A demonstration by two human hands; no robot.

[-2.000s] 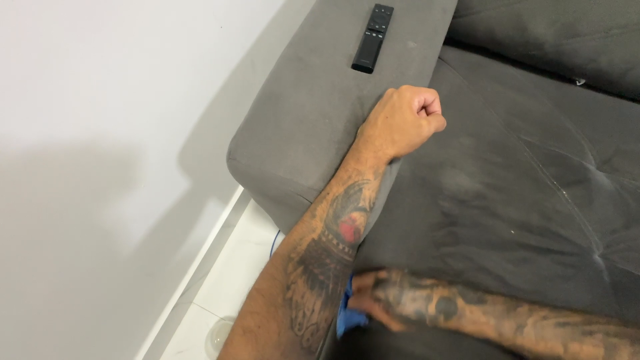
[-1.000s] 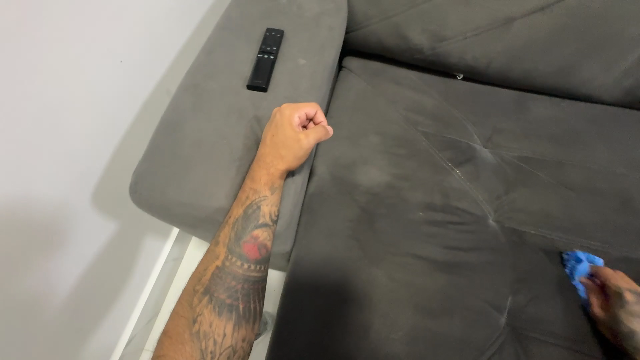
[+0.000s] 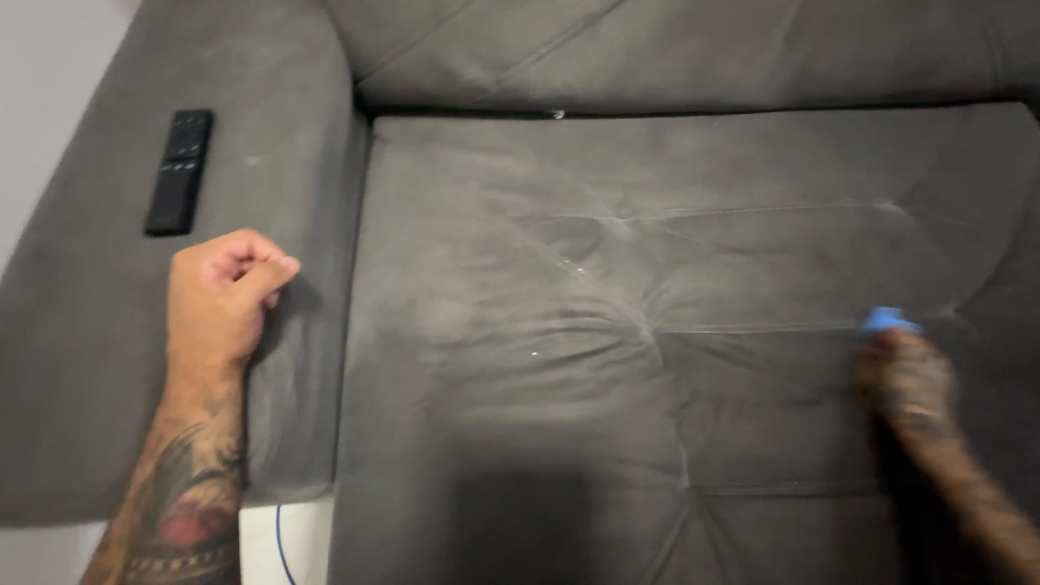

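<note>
My left hand (image 3: 223, 301) is curled, with thumb against the fingers, over the grey sofa armrest (image 3: 284, 431); nothing shows between its fingers. Just beyond it a black remote control (image 3: 179, 172) lies on the armrest. On the right, my right hand (image 3: 906, 378), blurred, grips a blue cloth or similar soft item (image 3: 890, 319) over the tufted grey seat cushion (image 3: 504, 268). Whether the blue item touches the cushion cannot be told. Small white specks and pale seams show on the cushion.
The sofa's backrest (image 3: 682, 49) rises behind the seat, with a dark gap between them and a small whitish bit (image 3: 558, 114) in it. A pale wall (image 3: 49, 73) stands at the left. Below the armrest a blue cable (image 3: 283, 544) runs over the white floor.
My right hand, first seen beside my left forearm, has moved right over the cushion with the blue item. My left hand has stayed curled near the remote. The view has swung right.
</note>
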